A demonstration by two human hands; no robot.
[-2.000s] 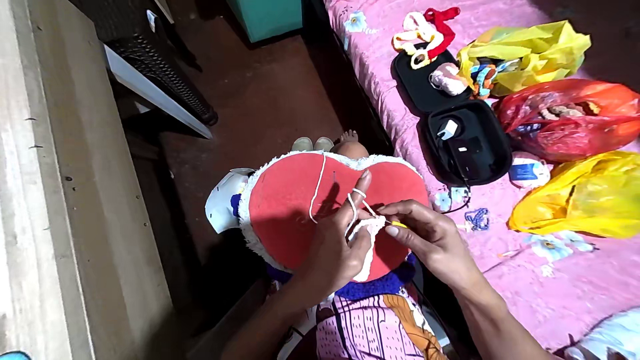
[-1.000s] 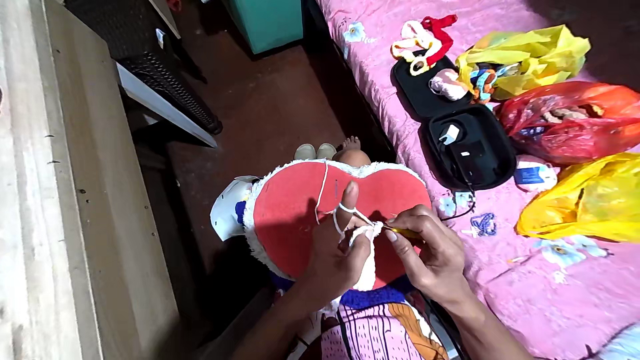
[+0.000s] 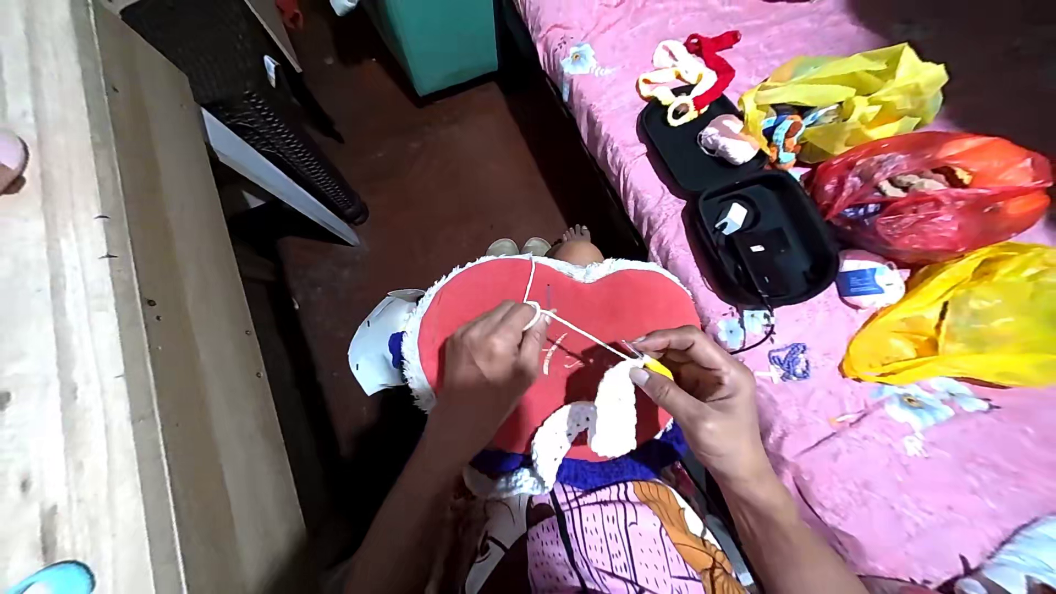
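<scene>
Over a red heart-shaped cushion [image 3: 478, 330] with a white fringe, my left hand [image 3: 495, 355] grips white yarn [image 3: 586, 332] that loops round its fingers. The yarn runs taut to my right hand [image 3: 701, 388], which pinches a crochet hook with a yellow handle [image 3: 657, 368] and the top of a white crocheted strip [image 3: 615, 412]. That strip hangs down and curls across the cushion's lower part toward my lap. Another length of yarn trails from my left hand over the cushion's top edge. The hook's tip is too small to make out clearly.
On the pink bedspread [image 3: 866, 462] at right lie an open black zip case [image 3: 763, 239], a pink yarn ball [image 3: 729, 139], red-and-white crochet pieces [image 3: 689, 73], a labelled yarn ball [image 3: 870, 280], a red plastic bag [image 3: 932, 194] and yellow plastic bags [image 3: 965, 322]. A wooden board [image 3: 74, 330] stands left.
My hands have moved apart, with the yarn now stretched between them. My left fingers have closed, and the white strip hangs in fuller view below my right hand.
</scene>
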